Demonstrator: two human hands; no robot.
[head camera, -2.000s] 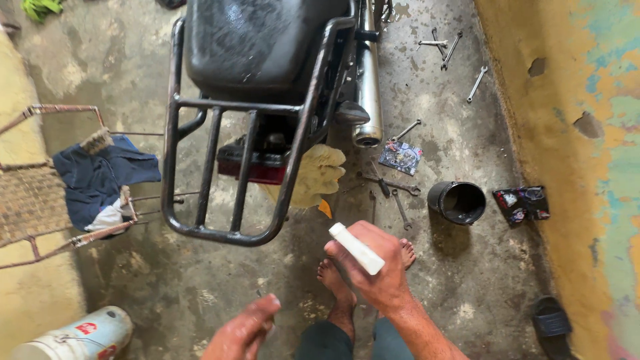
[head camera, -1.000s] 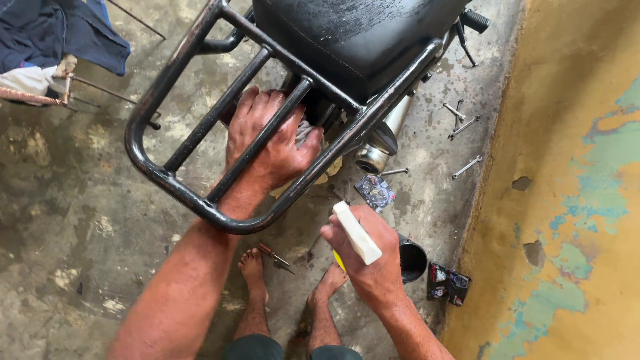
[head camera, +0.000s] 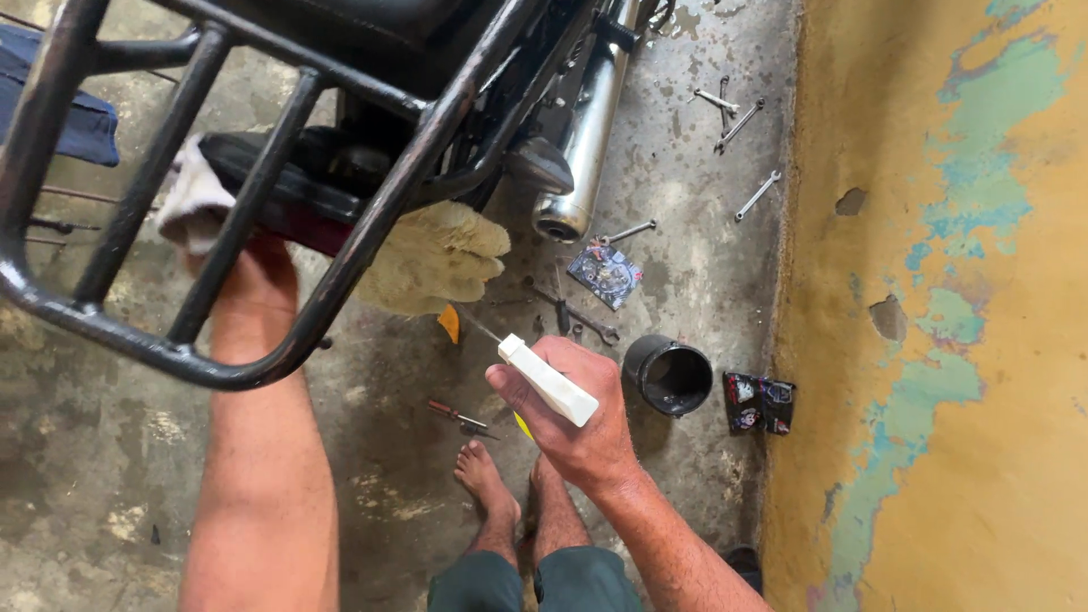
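Observation:
In my right hand (head camera: 565, 408) is a spray bottle with a white trigger head (head camera: 548, 382); a thin jet leaves its nozzle toward the rear of a motorcycle. My left hand (head camera: 246, 259) reaches under the black metal rear rack (head camera: 280, 365), beside the red tail light (head camera: 306, 231). A whitish cloth (head camera: 194, 191) lies at that hand, whose fingers are mostly hidden by the cloth and rack. Below the tail light, a cream fluffy mitt or glove-shaped cloth (head camera: 438, 259) shows beyond the rack. The silver exhaust pipe (head camera: 586, 153) is right of it.
Several wrenches (head camera: 756, 195) lie on the wet concrete floor near the yellow wall (head camera: 918, 340). A black bucket (head camera: 671, 374), a dark packet (head camera: 759, 403), a printed packet (head camera: 606, 274) and a red-handled screwdriver (head camera: 457, 414) are also on the floor, near my bare feet.
Two seconds ago my left hand was apart from the motorcycle; it now reaches beneath the rack, with a whitish cloth at it. A jet now shows at the nozzle. The view has shifted.

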